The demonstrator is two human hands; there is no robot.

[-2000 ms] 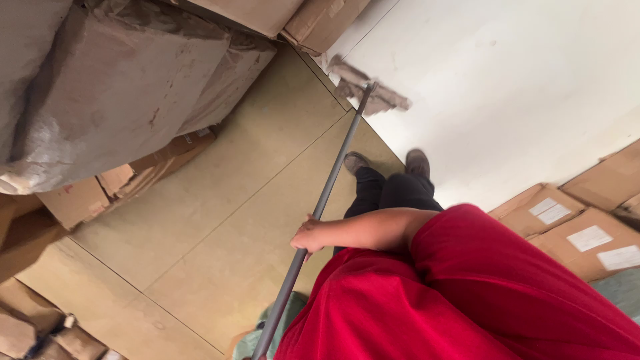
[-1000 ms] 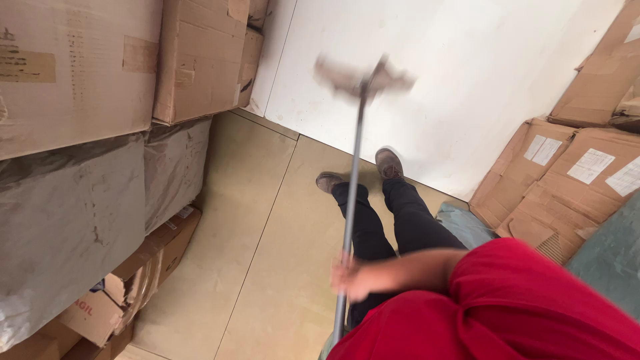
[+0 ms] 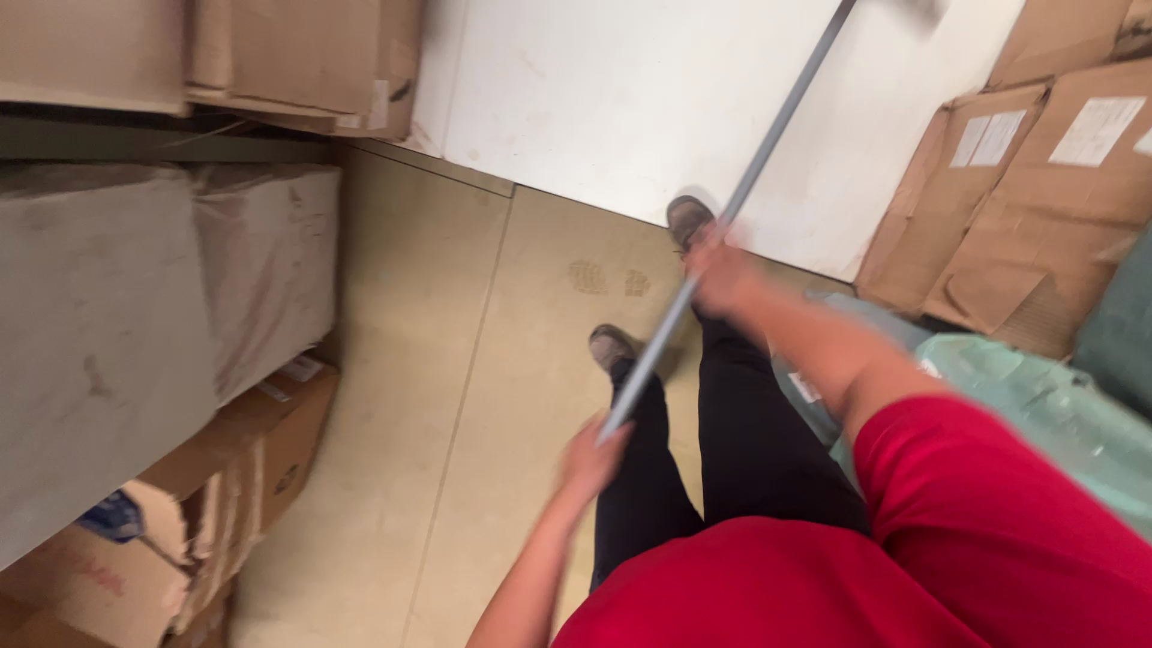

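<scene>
A long grey pole (image 3: 781, 126) slants from the top right down to the middle of the view. My left hand (image 3: 591, 461) is closed around its lower end. Farther up the pole, my right hand (image 3: 717, 270) grips it, somewhat blurred. At the pole's far end, a blurred greyish head (image 3: 920, 11), which looks like a mop or broom head, is partly cut off by the top edge, over the white floor panel.
Stacked cardboard boxes (image 3: 981, 189) stand at the right, by green wrapped bundles (image 3: 1035, 423). More boxes (image 3: 297, 54) and grey wrapped packages (image 3: 99, 324) line the left. An open box (image 3: 99, 576) lies lower left. White floor (image 3: 576, 90) meets beige floor (image 3: 405, 360).
The pole's head has moved to the upper right. My left hand, not visible one second ago, is now on the pole's lower end. One foot has moved onto the white floor's edge.
</scene>
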